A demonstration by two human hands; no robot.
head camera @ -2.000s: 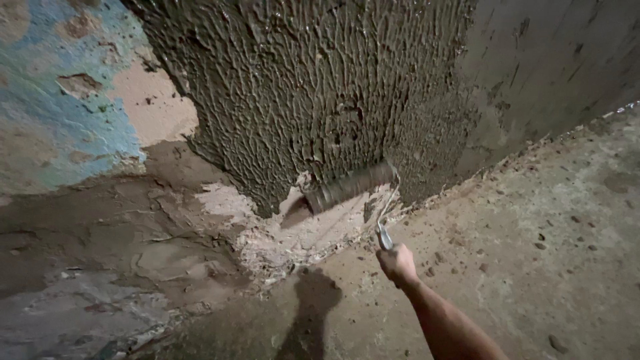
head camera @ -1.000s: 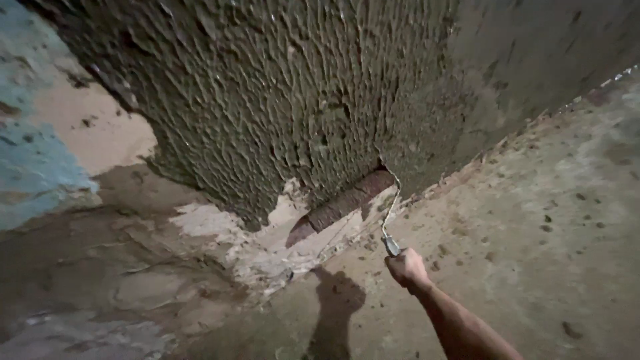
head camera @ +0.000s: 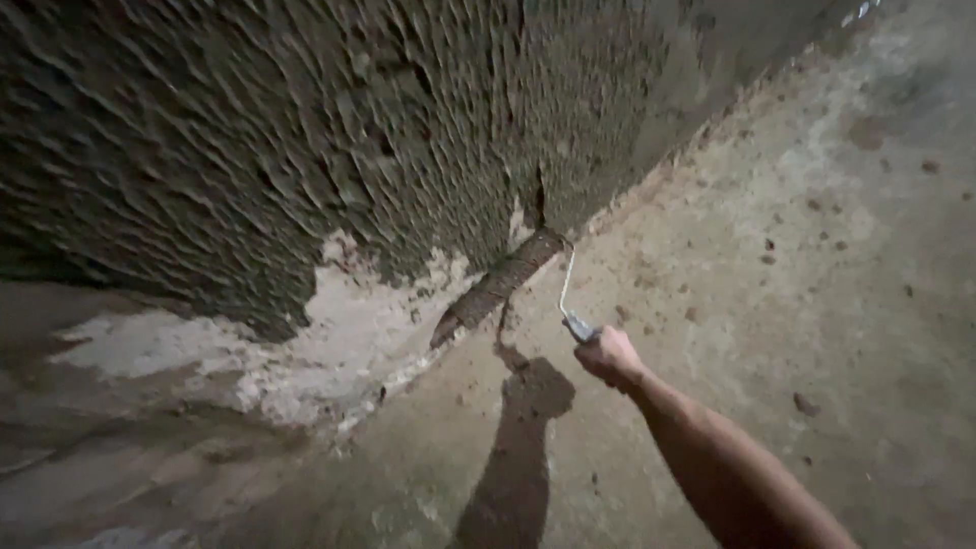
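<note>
My right hand (head camera: 610, 357) is closed around the handle of a paint roller, with the wire frame (head camera: 568, 278) running up from it. The roller's dark, coated sleeve (head camera: 499, 280) lies tilted at the foot of the wall, along the line where wall and floor meet. Above it the wall bears a ridged, wet-looking grey-brown coating (head camera: 427, 137). Left of the sleeve a pale uncoated patch (head camera: 358, 313) shows below the coating's ragged edge. My left hand is out of the frame.
The concrete floor (head camera: 724, 305) spreads to the right, with scattered crumbs and dark spots. A smoother grey stretch of wall (head camera: 698, 76) is at the upper right. Brownish, uneven material (head camera: 114, 480) covers the lower left. The shadow of my arm falls on the floor.
The roller has moved down to the joint of wall and floor, where earlier it lay a little higher on the wall. The view has shifted, and the blue patch at the left is gone from it.
</note>
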